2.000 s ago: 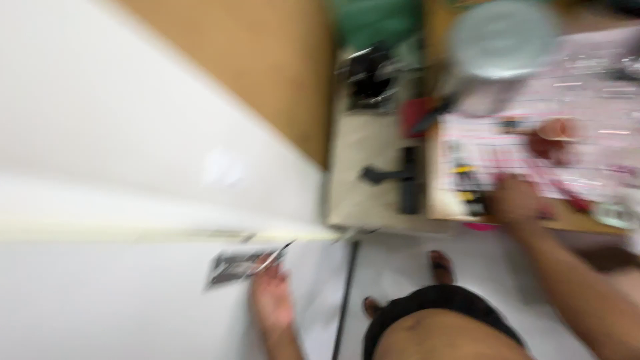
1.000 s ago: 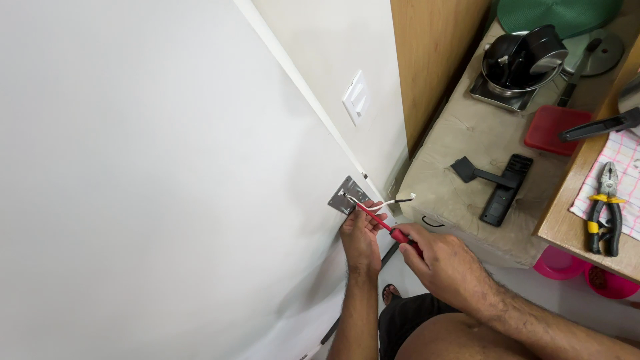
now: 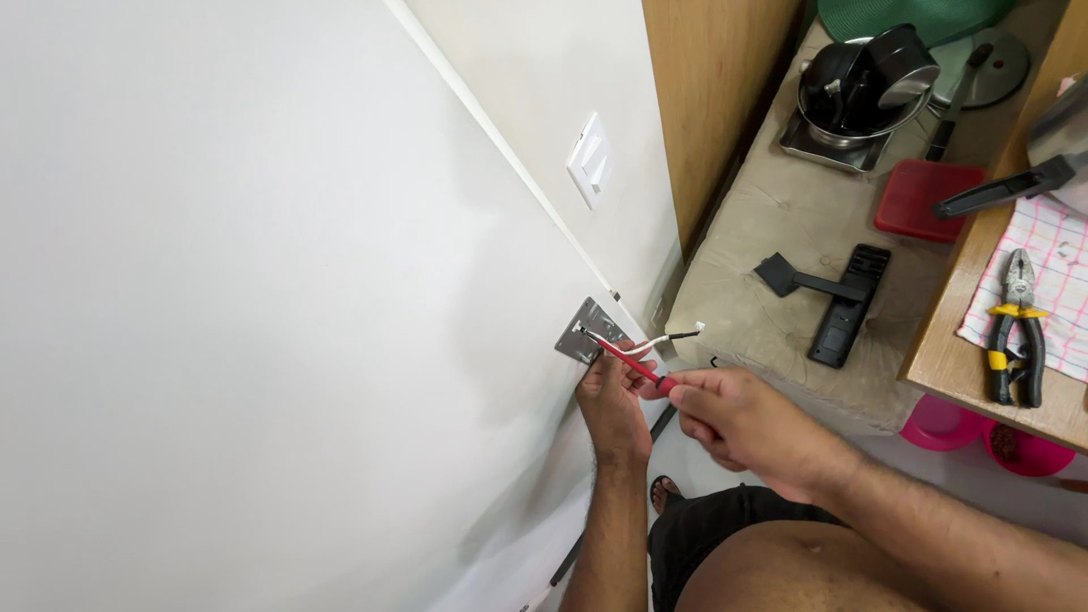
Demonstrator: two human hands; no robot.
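Observation:
My left hand [image 3: 615, 399] holds a metal mounting plate [image 3: 586, 330] by its lower edge, close to the white panel. My right hand [image 3: 739, 421] grips the handle of a red screwdriver [image 3: 627, 364]. Its shaft slants up and left, and the tip meets the plate near a small connector. A white cable [image 3: 648, 344] with a dark sleeve and a small white plug leads away from the plate to the right. The left fingertips are partly hidden behind the plate, cable and screwdriver.
A wall switch [image 3: 591, 161] sits above. On the tufted beige seat [image 3: 756, 221] lie black pans [image 3: 867, 81], a red lid [image 3: 926, 200] and a black bracket part [image 3: 850, 306]. Combination pliers [image 3: 1016, 331] rest on the wooden table [image 3: 943, 357] at right.
Two seconds ago my right hand was over the table and my left held the plate alone. By one second ago my right hand had the red screwdriver at the plate, where it remains. The view has swung.

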